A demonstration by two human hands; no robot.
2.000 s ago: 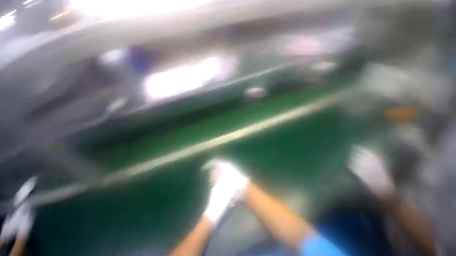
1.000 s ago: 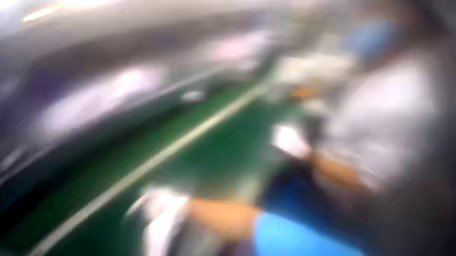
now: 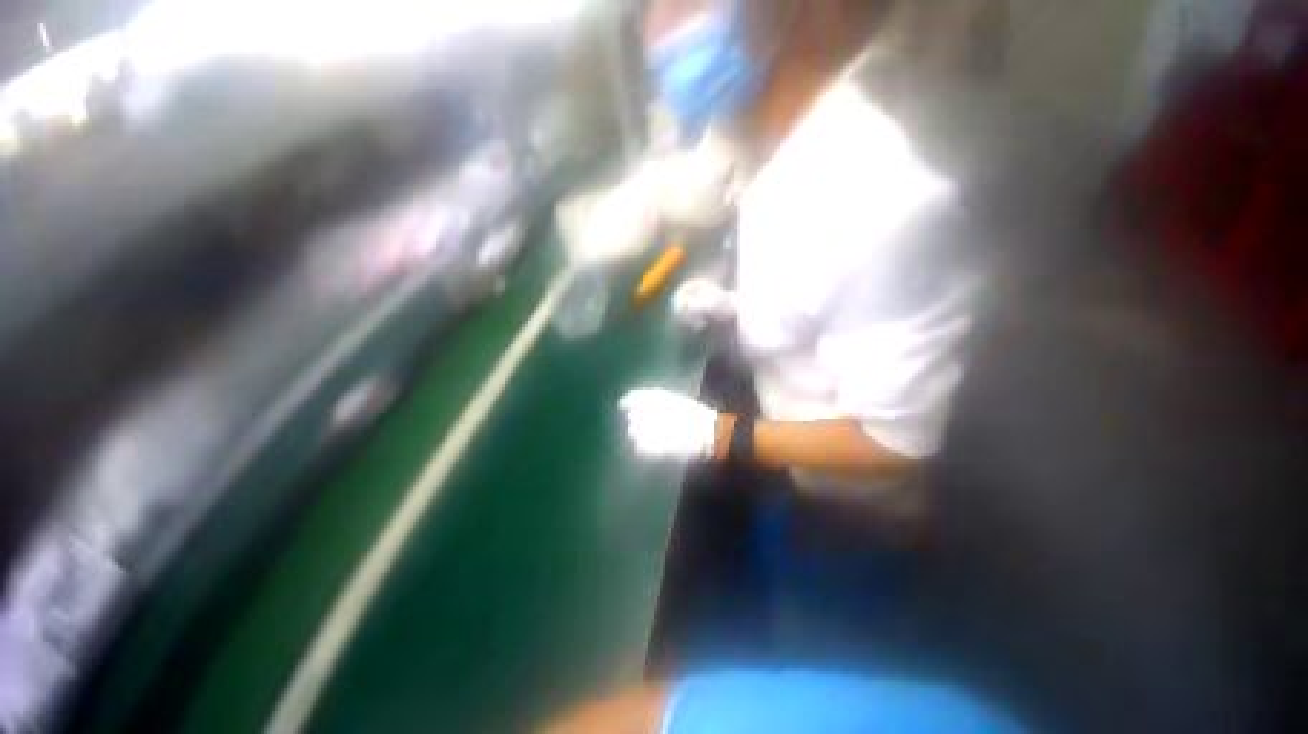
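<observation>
Neither of my hands shows; only a blurred piece of my forearm (image 3: 617,711) and my light blue sleeve (image 3: 832,706) show at the bottom edge. Nearest in front of me is the green bench surface (image 3: 531,502). A long pale rail (image 3: 409,505) runs along its left side, with the green belt (image 3: 337,502) beyond it. A small whitish part (image 3: 363,403) lies on the far side of the belt, too blurred to name exactly.
A person in a white top and blue mask (image 3: 861,244) sits at the right, with a gloved hand (image 3: 669,425) over the bench and another gloved hand (image 3: 703,301) farther back. An orange item (image 3: 660,273) and whitish boxy things (image 3: 617,220) are at the bench's far end.
The view has swung right, bringing the neighbour nearer the middle. My gloved hands, together on the bench two seconds ago, have left the picture at the bottom.
</observation>
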